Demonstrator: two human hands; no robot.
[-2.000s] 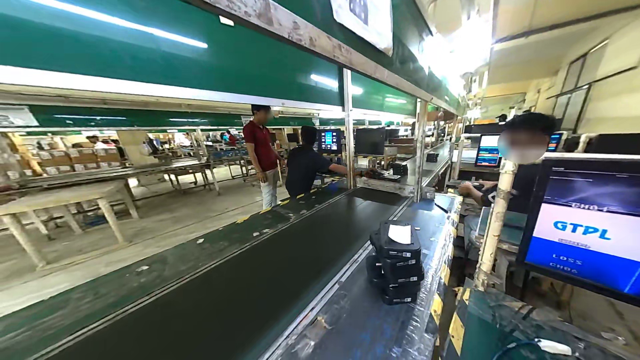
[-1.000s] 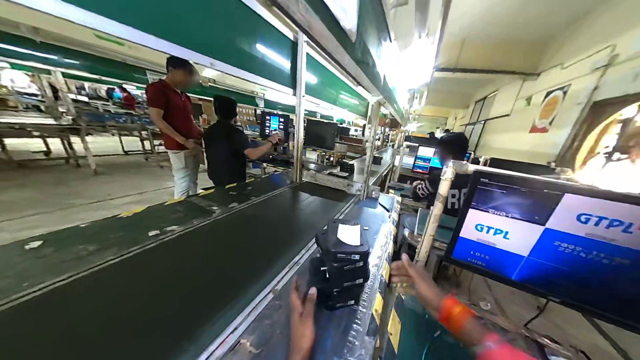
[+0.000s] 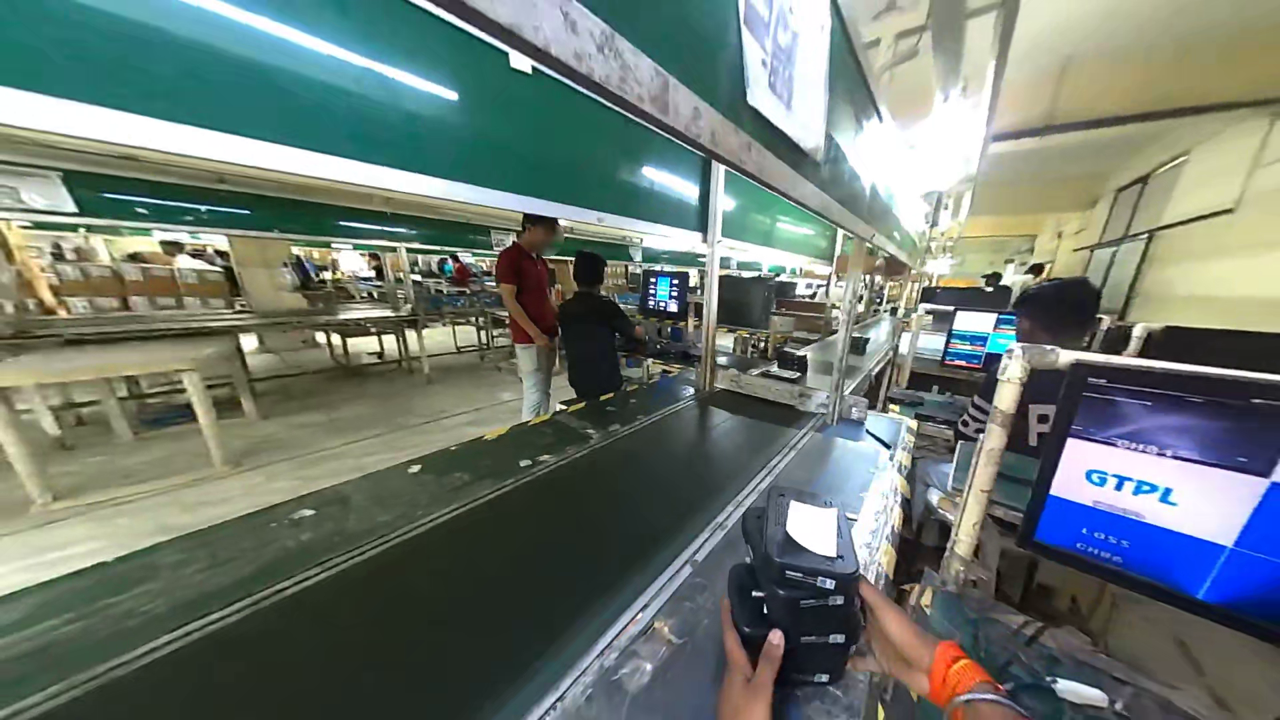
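A stack of several black plastic device boxes [image 3: 808, 600] stands at the lower right, on the ledge beside the conveyor belt. A white paper slip [image 3: 812, 527] lies on the top box, and small labels show on the near sides. My left hand [image 3: 750, 665] grips the near left of the stack, its thumb against a lower box. From the right, my right hand [image 3: 895, 635] presses on the stack's side, its fingers partly hidden behind the boxes. An orange band and a metal bangle circle the right wrist.
A dark conveyor belt [image 3: 430, 590] runs away left of the ledge. Right stands a monitor [image 3: 1165, 500] behind a worn metal post [image 3: 985, 460]. One person sits beyond it; two others are across the belt. A metal upright [image 3: 712, 280] rises at the belt's far part.
Both hands have closed in on the stack; one second ago they were apart from it, and two seconds ago neither was in view. The view has swung about.
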